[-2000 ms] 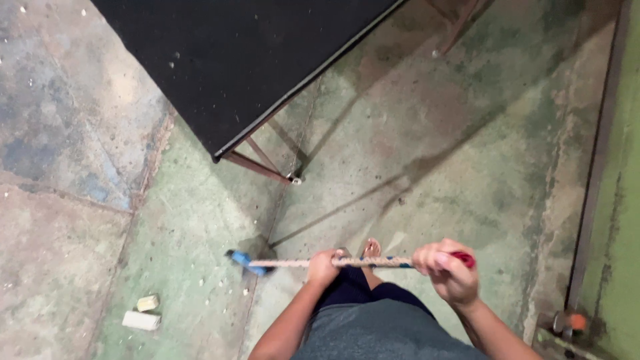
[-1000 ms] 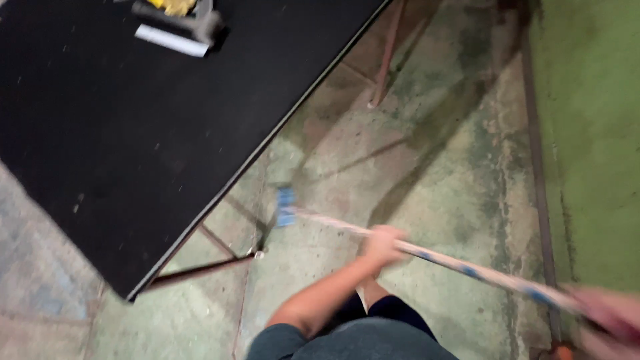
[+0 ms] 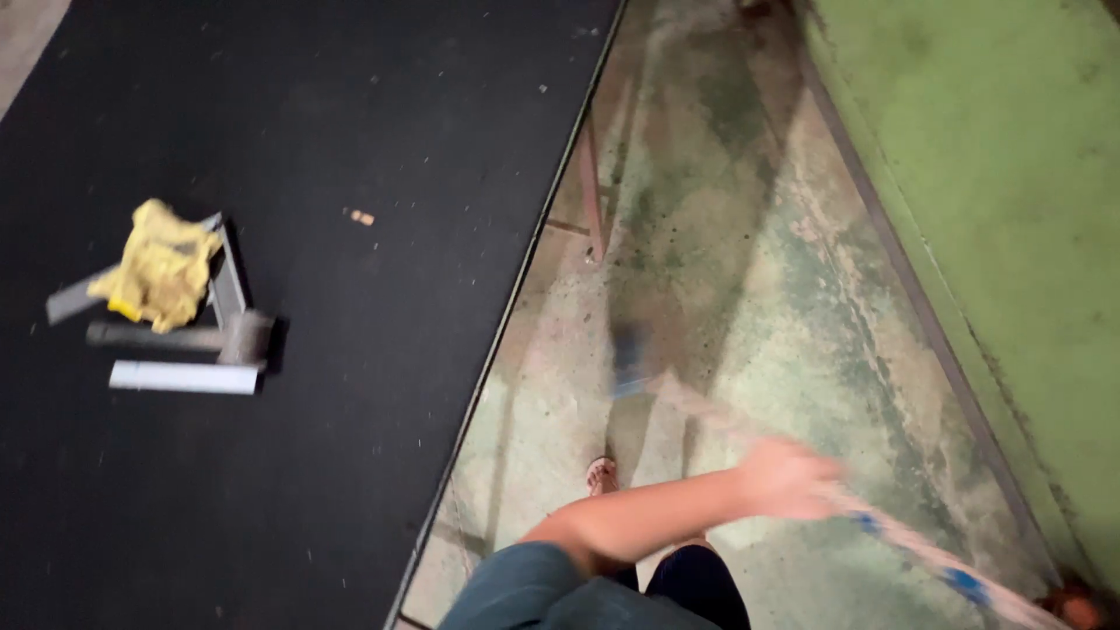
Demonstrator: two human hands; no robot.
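My left hand (image 3: 792, 479) is closed around the middle of a long, light-coloured handle (image 3: 914, 538) with blue marks. At the handle's far end is a blue broom or brush head (image 3: 630, 360), blurred, low over or on the concrete floor between the black-topped table and the green wall. The handle runs down to the right and leaves the view at the bottom right corner. My right hand is out of view. One of my sandalled feet stands on the floor below the broom head.
On the black table (image 3: 367, 367) at the left lie a mallet or hammer (image 3: 245, 339), a yellow cloth or glove (image 3: 166, 262), a metal square (image 3: 229, 271) and a white strip (image 3: 184, 377). A table leg (image 3: 591, 188) stands on the floor. A green wall (image 3: 1015, 175) rises at the right.
My right hand, on the red handle end two seconds ago, has gone out of view at the right. The broom head has moved away from the white blocks on the floor. The view has shifted strongly.
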